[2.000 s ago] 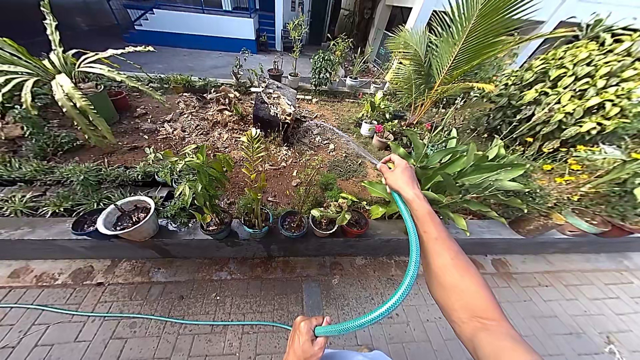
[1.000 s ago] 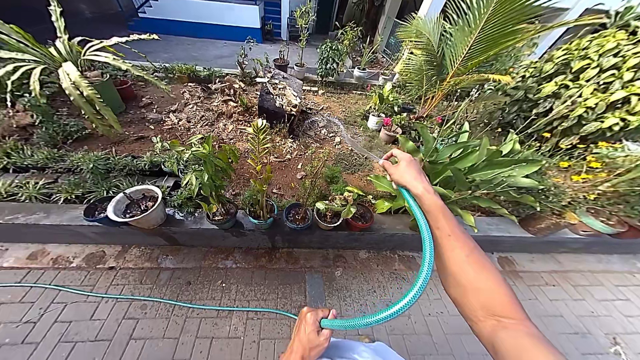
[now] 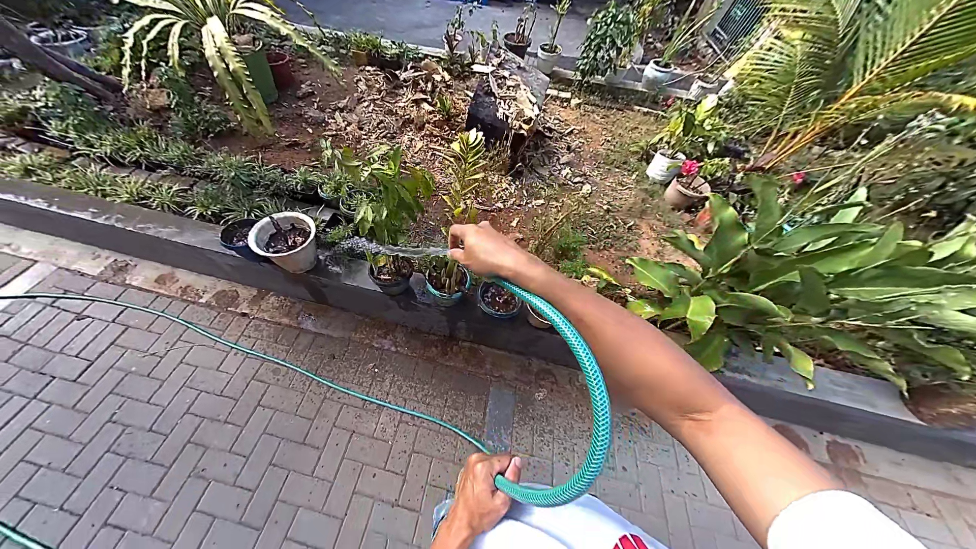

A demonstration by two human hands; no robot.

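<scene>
My right hand (image 3: 482, 248) grips the end of a green garden hose (image 3: 593, 381), its mouth hidden by the fingers. A stream of water (image 3: 389, 249) leaves it to the left, toward the gap by the white pot (image 3: 286, 242). My left hand (image 3: 482, 488) is closed around the hose low in the view, near my body, and the hose bends in an arc between both hands. Below my right hand stand a potted plant with a teal pot (image 3: 447, 284) and a round pot of soil (image 3: 499, 300) on the low concrete curb (image 3: 175, 248).
The hose's far length crosses the brick paving (image 3: 191, 412) at the left. Behind the curb lies a soil bed with a tree stump (image 3: 507, 103). Broad-leaved plants (image 3: 801, 274) overhang the curb at the right, and a palm frond (image 3: 877, 84) reaches in above them.
My right hand has swung left with the hose end. The water now goes left along the pots; earlier it went up-left toward the stump. My left hand keeps its hold. The view has turned left.
</scene>
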